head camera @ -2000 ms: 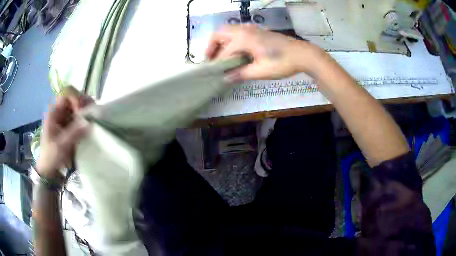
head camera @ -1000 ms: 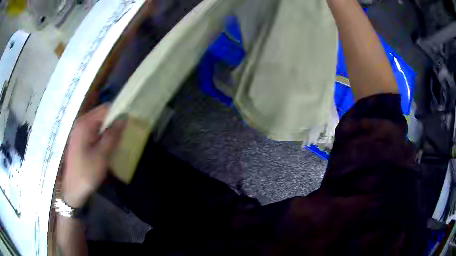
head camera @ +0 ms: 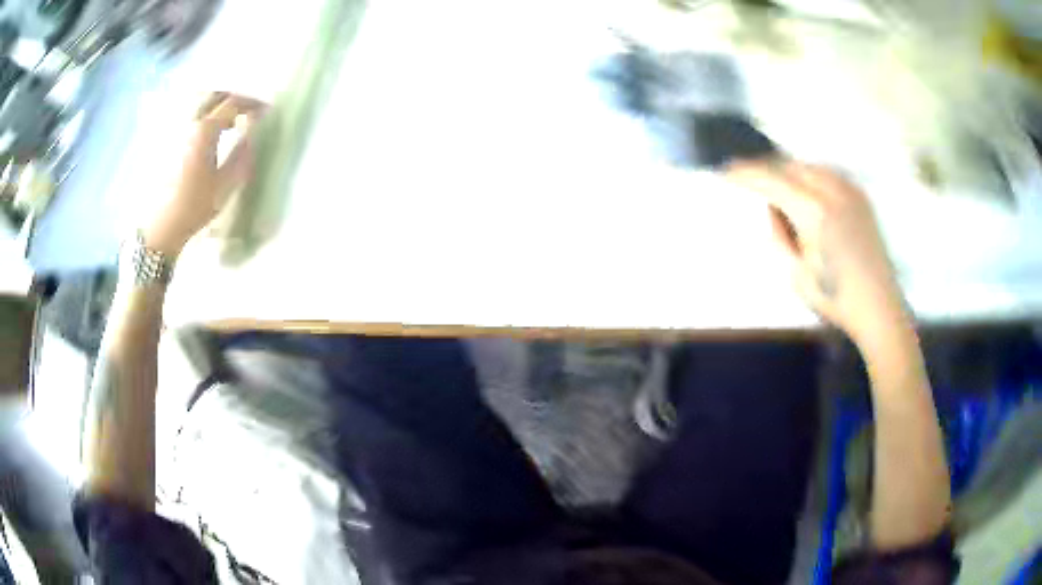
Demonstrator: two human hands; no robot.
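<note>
The picture is blurred. Long pale green folded work pieces lie on the white table at the left. My left hand is at the left edge of these folds, thumb and fingers apart; whether it touches the cloth is unclear. My right hand is over the table at the right, fingers partly bent and apart, with no cloth seen in it. A dark patch of the machine's plate lies just beyond its fingertips. The needle area cannot be made out.
The cream machine body is a blur at the upper right. The table's wooden front edge runs above my lap. A blue crate with grey-green cloth is at the lower right. Whitish bundles are at the lower left.
The view has swung from the crate side back to the table. The pale green piece that both hands held is no longer in them. My hands are now apart over the table.
</note>
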